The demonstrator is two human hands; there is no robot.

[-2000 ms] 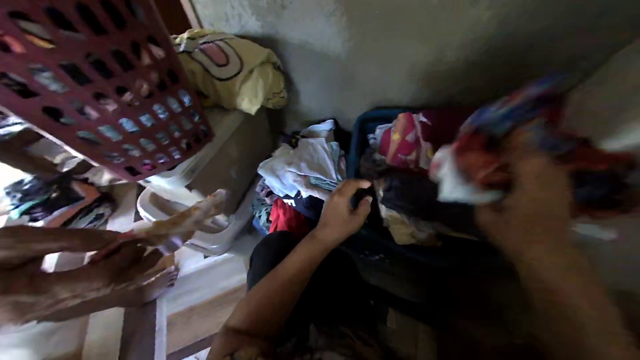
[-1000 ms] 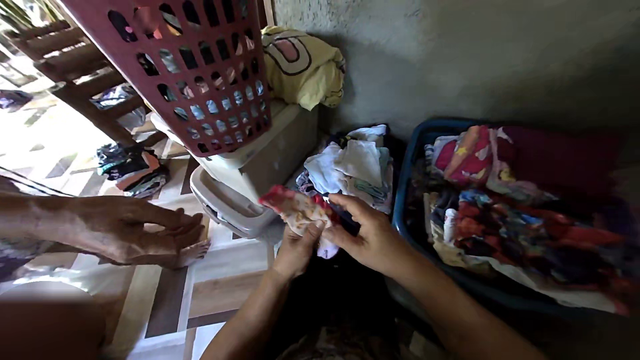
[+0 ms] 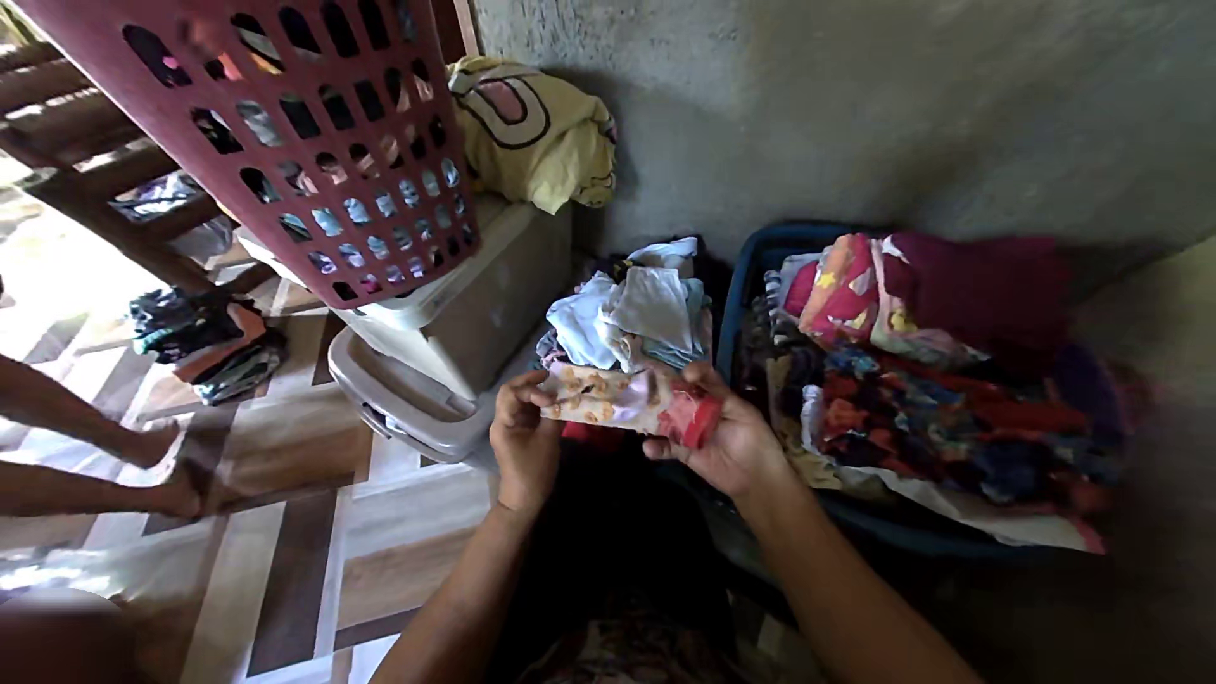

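Observation:
A small patterned cloth piece [image 3: 603, 397], cream with orange shapes and a red end, is stretched between my two hands. My left hand [image 3: 525, 437] grips its cream end, and my right hand [image 3: 727, 432] holds it by the red end. Just beyond them lies a pile of pale folded clothes [image 3: 655, 304]. To the right, a blue plastic tub [image 3: 743, 294] is heaped with clothes: a pink patterned bundle [image 3: 841, 290], a dark red cloth [image 3: 983, 285] and a multicoloured red and blue garment [image 3: 950, 427].
A pink slotted laundry basket [image 3: 313, 142] stands on a lidded plastic box [image 3: 503, 285], with a yellow cloth [image 3: 541, 128] behind. A grey plastic container [image 3: 408, 389] sits beside it. Folded clothes [image 3: 204, 337] lie on the tiled floor. Another person's bare feet [image 3: 161, 465] are at left.
The multicoloured garment, in my right hand two seconds ago, lies in the tub. Both hands came together on the small cloth, now held more spread out. The other person's hand has left view.

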